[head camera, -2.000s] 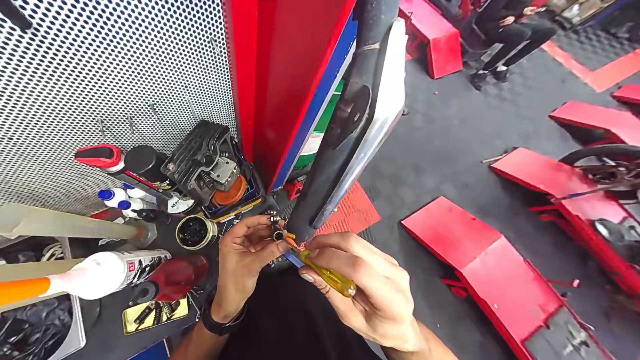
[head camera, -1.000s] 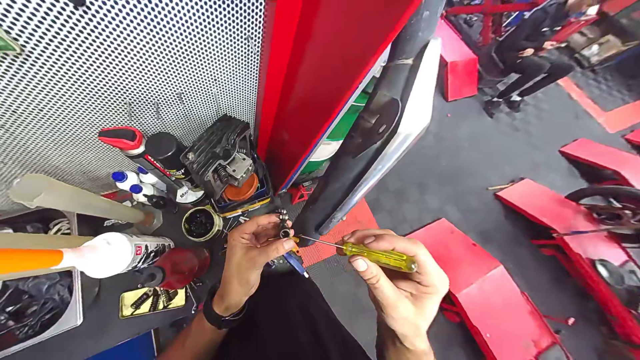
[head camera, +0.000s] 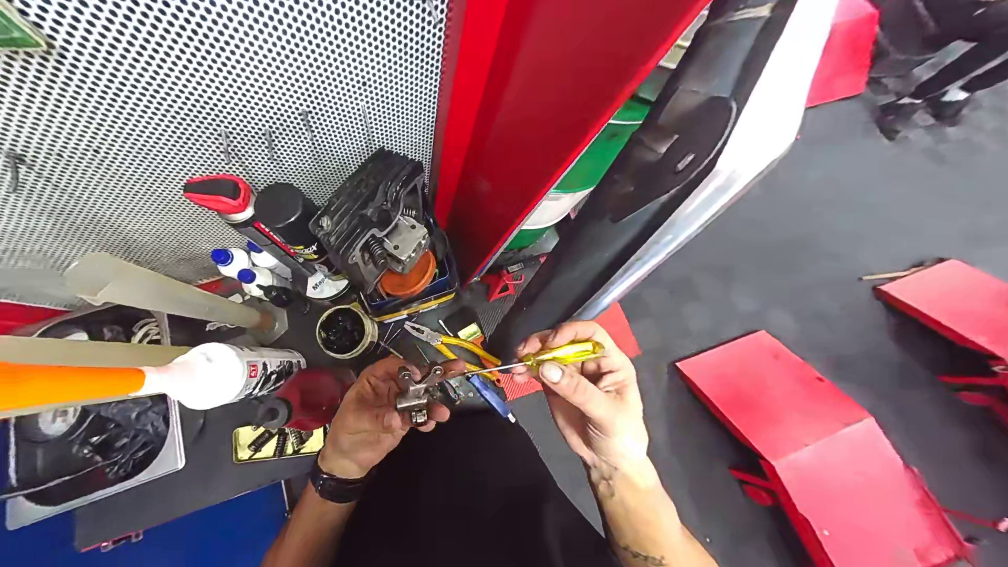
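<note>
My left hand (head camera: 368, 419), with a black band on its wrist, grips a small metal engine part (head camera: 416, 395) that has rounded arms. In my right hand (head camera: 592, 394) is a screwdriver with a yellow translucent handle (head camera: 564, 356). The screwdriver's thin shaft points left, its tip close to the part; whether they touch cannot be told. Yellow-handled pliers (head camera: 461, 344) lie on the bench just beyond the hands, near a blue-handled tool (head camera: 492, 397).
An engine cylinder head (head camera: 376, 216) stands in a box at the back of the bench, beside a round tub of dark stuff (head camera: 346, 331) and spray cans. A yellow tray (head camera: 277, 443) holds springs. Red ramps (head camera: 819, 441) stand on the floor at right; a person sits at upper right.
My right hand has brought the screwdriver nearer the metal part than one second ago. The part now sits turned in my left hand, its arms upward. The view has shifted.
</note>
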